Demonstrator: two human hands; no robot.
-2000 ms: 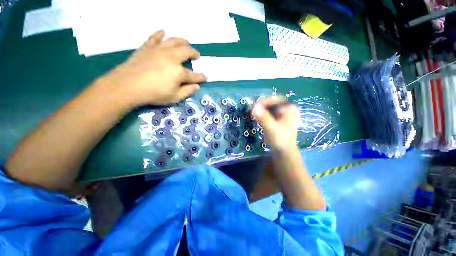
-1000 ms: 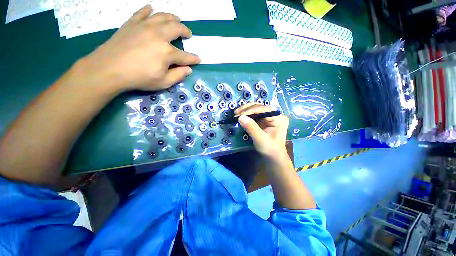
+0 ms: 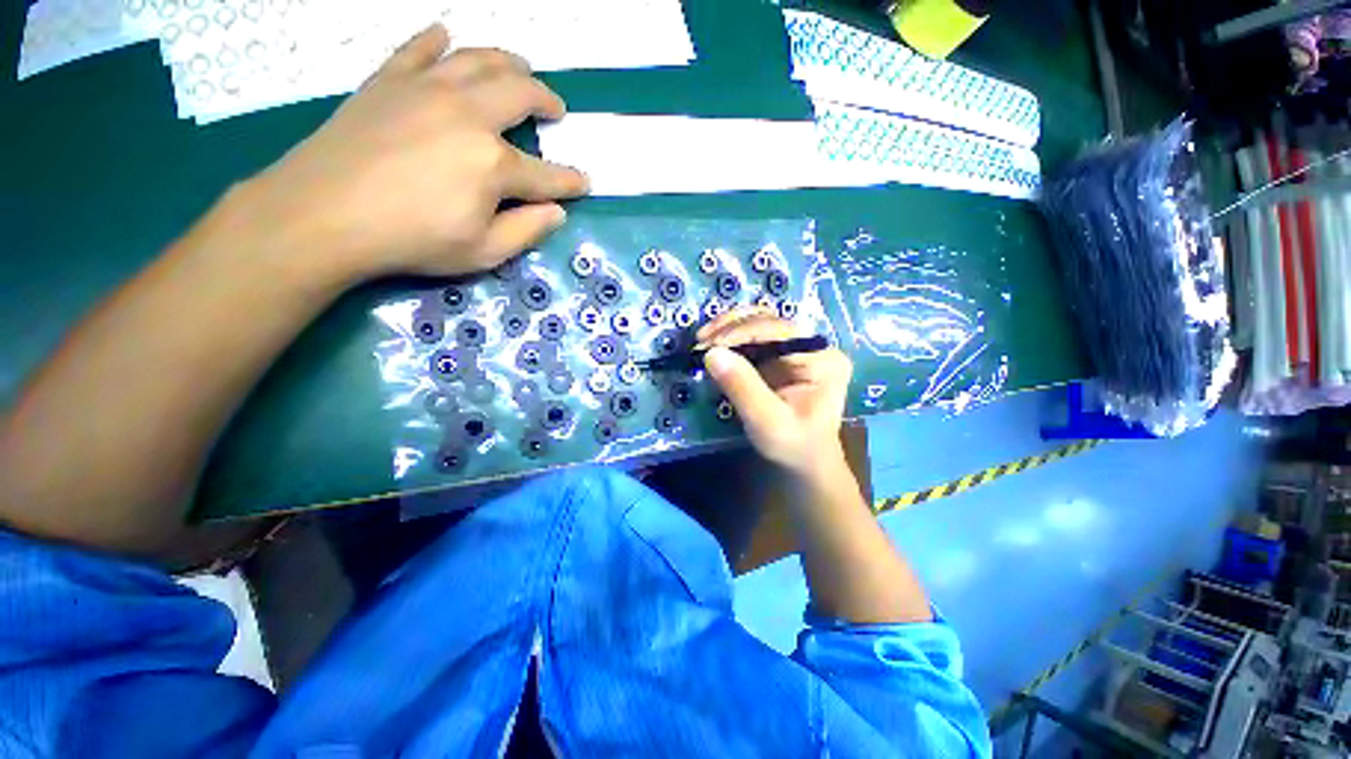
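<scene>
A clear blister tray (image 3: pixel 571 430) lies on the green mat with rows of small round dark parts (image 3: pixel 449 363); several parts in its middle and right carry pale rings. My right hand (image 3: pixel 778 386) grips black tweezers (image 3: pixel 782 347), their tip pointing left at a part near the tray's middle. My left hand (image 3: pixel 445 163) rests flat beyond the tray's left side, fingers apart, with fingertips at the left end of a white strip (image 3: pixel 682 153). The strip's right part has teal ring outlines (image 3: pixel 933 148).
White sheets with faint rings (image 3: pixel 267 52) lie beyond my left hand. A yellow piece (image 3: pixel 936 25) is at the far edge. Stacked clear trays (image 3: pixel 1133 282) stand at the bench's right end. The blue floor (image 3: pixel 963 549) has yellow-black tape (image 3: pixel 978 475).
Since the oldest frame, my right hand has moved left over the tray, and the view has shifted so the sheets and strips show differently. Over the last second almost nothing has moved.
</scene>
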